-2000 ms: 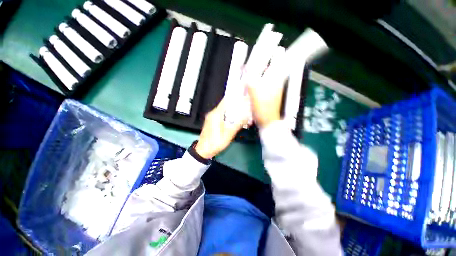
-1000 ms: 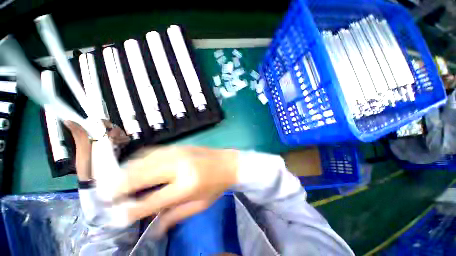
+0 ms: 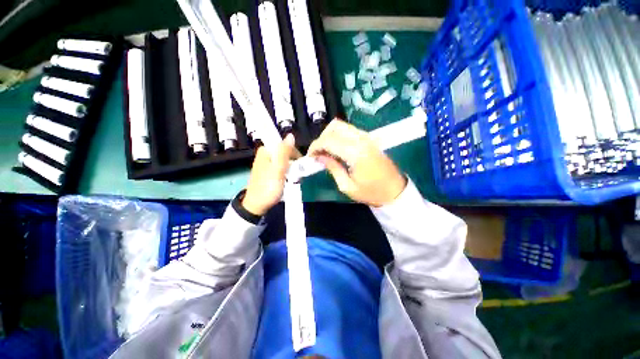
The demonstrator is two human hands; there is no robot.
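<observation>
My left hand point(image 3: 268, 175) grips white bars that fan out: one bar point(image 3: 224, 63) points up and left over the black tray point(image 3: 163, 91), another point(image 3: 299, 273) hangs down across my lap. My right hand point(image 3: 361, 165) is close beside it, fingers pinched on the end of a white bar where the bars meet. A further bar point(image 3: 401, 133) sticks out to the right behind my right hand; which hand bears it is unclear. The tray holds several white bars, with a bare slot second from left. Small clear pieces point(image 3: 372, 76) lie loose on the green bench.
A blue basket point(image 3: 491, 165) full of silvery bars stands at right. A second black tray point(image 3: 90, 116) with several shorter-looking bars is at far left. A lined blue bin point(image 3: 88, 259) is lower left. A lower blue crate point(image 3: 537, 245) with brown cardboard is below the bench.
The view has shifted. My hands have come together in front of the tray's near edge; my right hand, blurred and beside the left wrist before, is now at the bar ends.
</observation>
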